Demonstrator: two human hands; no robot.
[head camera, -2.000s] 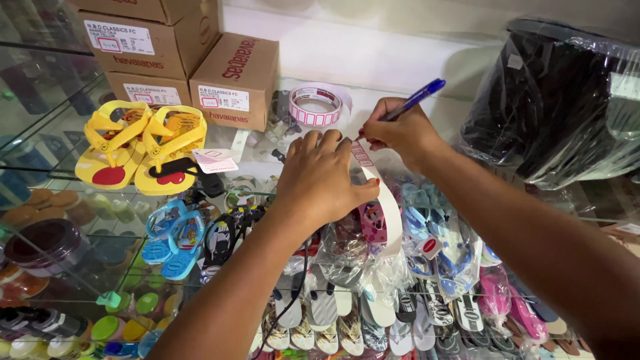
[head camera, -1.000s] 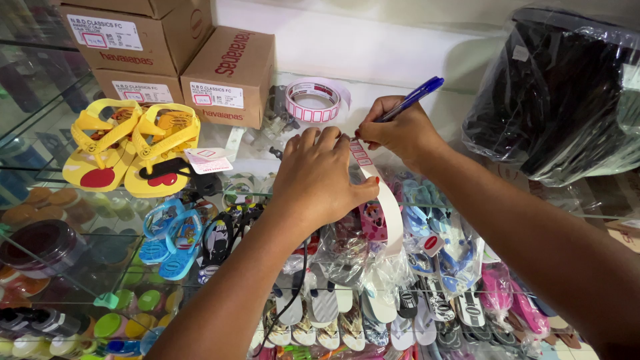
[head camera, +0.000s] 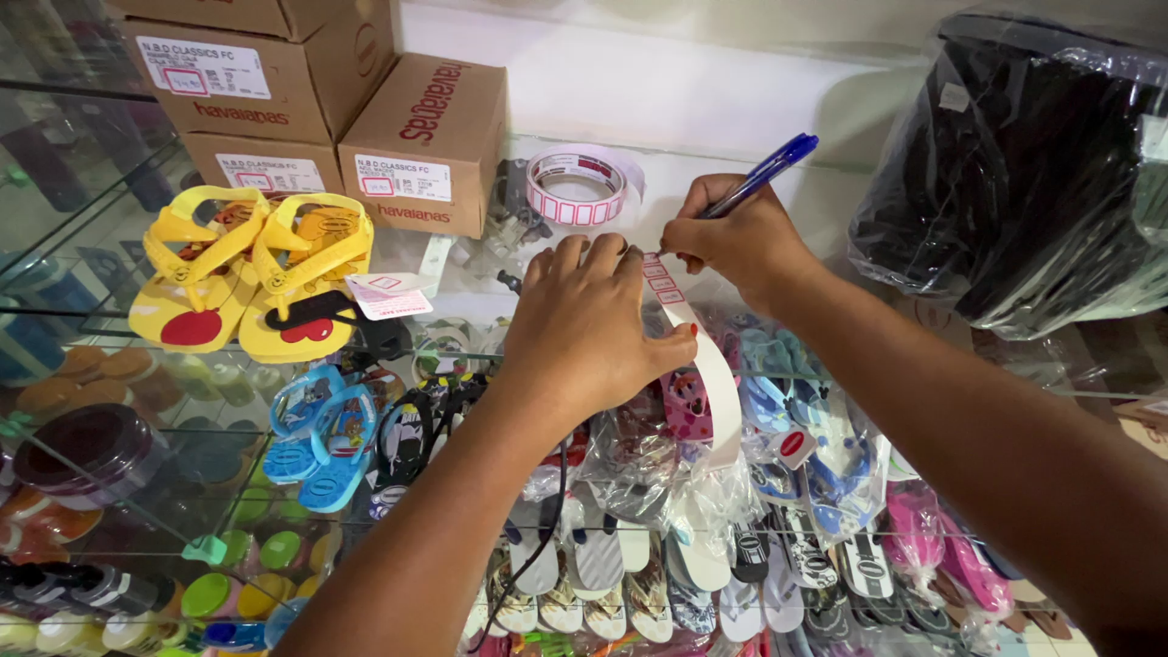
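Observation:
A blue ballpoint pen (head camera: 766, 172) is gripped in my right hand (head camera: 735, 233), its tip down at the upper end of a strip of red-bordered price labels (head camera: 664, 283). Handwriting shows on several labels. My left hand (head camera: 589, 333) lies flat on the glass shelf beside the strip, fingers spread, thumb by its edge; whether the thumb presses on it I cannot tell. The strip's pale lower part curls down over the shelf edge. Behind my hands stands a roll of red-bordered labels (head camera: 577, 187). Yellow children's sandals (head camera: 251, 274) with a tag (head camera: 388, 297) sit to the left.
Cardboard shoe boxes (head camera: 424, 137) are stacked at the back left. Black goods in clear plastic (head camera: 1004, 173) stand at the right. Below the glass are blue sandals (head camera: 324, 438), bagged flip-flops (head camera: 835, 456) and jars (head camera: 87, 456). A black cord (head camera: 547, 529) hangs in front of the lower shelves.

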